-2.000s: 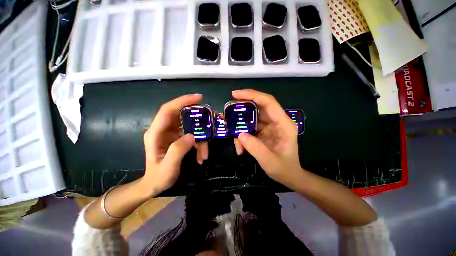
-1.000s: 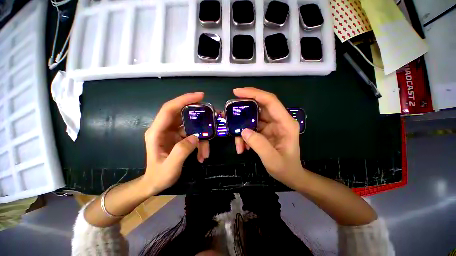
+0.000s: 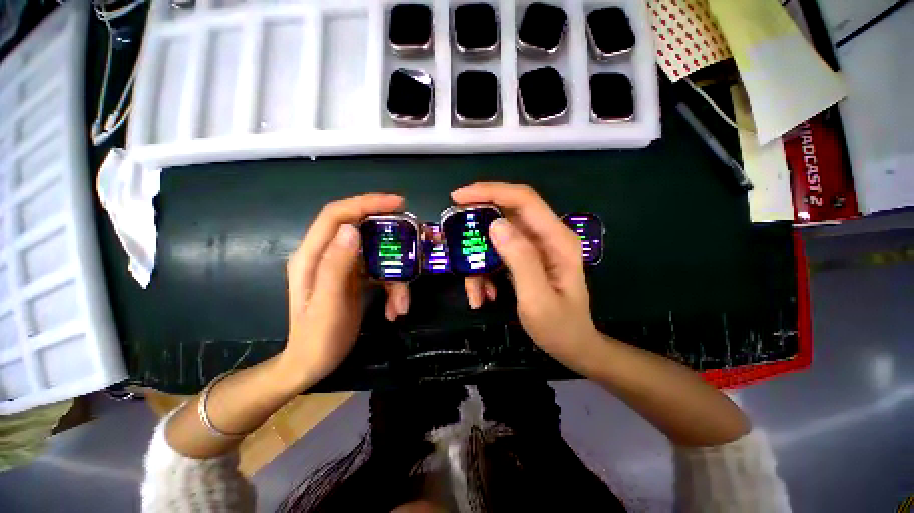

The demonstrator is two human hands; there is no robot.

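My left hand [image 3: 331, 271] holds a lit smartwatch [image 3: 390, 248] by its edges, thumb at its left rim. My right hand [image 3: 536, 266] holds another lit smartwatch [image 3: 469, 240], thumb over the right side of its screen. Both screens show green and white lines. A third lit watch [image 3: 437, 259] shows between and behind them, partly hidden. A fourth lit watch [image 3: 585, 238] lies on the mat, partly covered by my right hand. The white tray [image 3: 331, 150] behind holds several dark watches [image 3: 476, 97] in its right pockets.
An empty white tray [image 3: 55, 230] stands at the left, beside a crumpled white wipe [image 3: 130, 208] and white cables [image 3: 118, 75]. At the right are a pen [image 3: 714, 145], yellow paper [image 3: 782, 75], a dotted sheet [image 3: 690, 38] and a red box [image 3: 808, 175]. A red basket [image 3: 802, 311] lies below the bench edge.
Both held screens went from line lists to a sparse dark page and now show green and white lines. My thumbs have moved up from the lower screens to the outer sides.
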